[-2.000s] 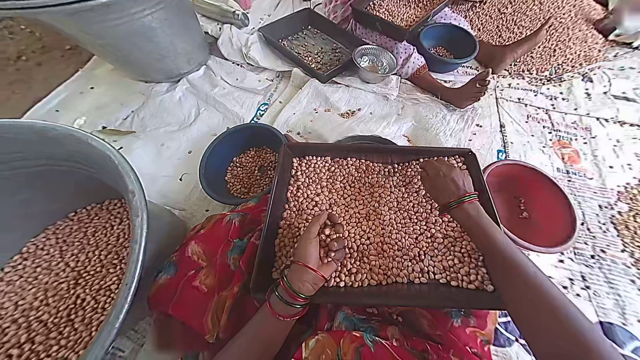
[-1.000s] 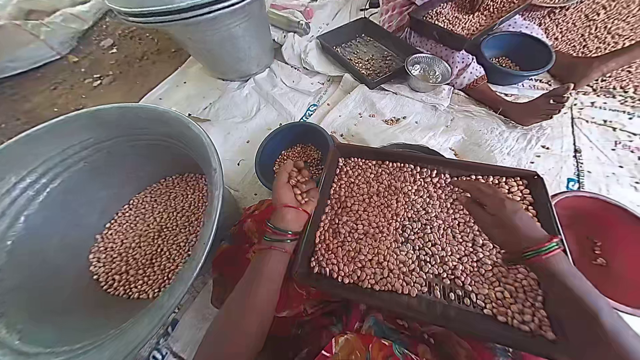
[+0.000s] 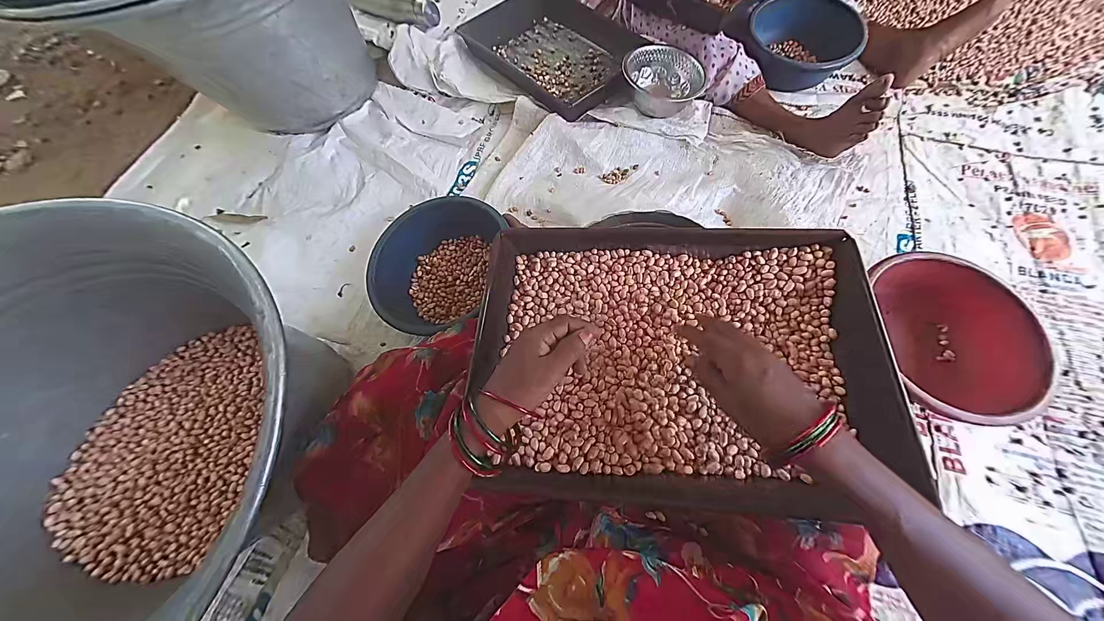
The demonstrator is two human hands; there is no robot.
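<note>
A dark rectangular tray [image 3: 880, 362] rests on my lap, spread with shelled peanuts [image 3: 638, 405]. Over the left part of the peanuts is my left hand [image 3: 548, 358], its fingers curled; whether peanuts are inside cannot be seen. My right hand [image 3: 746, 379] is over the right half, palm down, fingers reaching into the peanuts, fingertips partly hidden. Beyond the tray's left edge stands a blue bowl [image 3: 392, 267] with peanuts in it. A red bowl [image 3: 975, 336] with a few peanuts lies to the right.
A large metal tub [image 3: 276, 345] holding peanuts stands at left, another metal tub [image 3: 293, 69] behind it. Ahead on the white sacks [image 3: 345, 164] are a dark tray [image 3: 483, 43], a metal bowl [image 3: 664, 82] and a blue bowl [image 3: 806, 73], near another person's bare foot [image 3: 837, 125].
My left hand, seen one second ago beside the blue bowl with peanuts in it, is back over the tray. The tray sits more level in view. The view has shifted.
</note>
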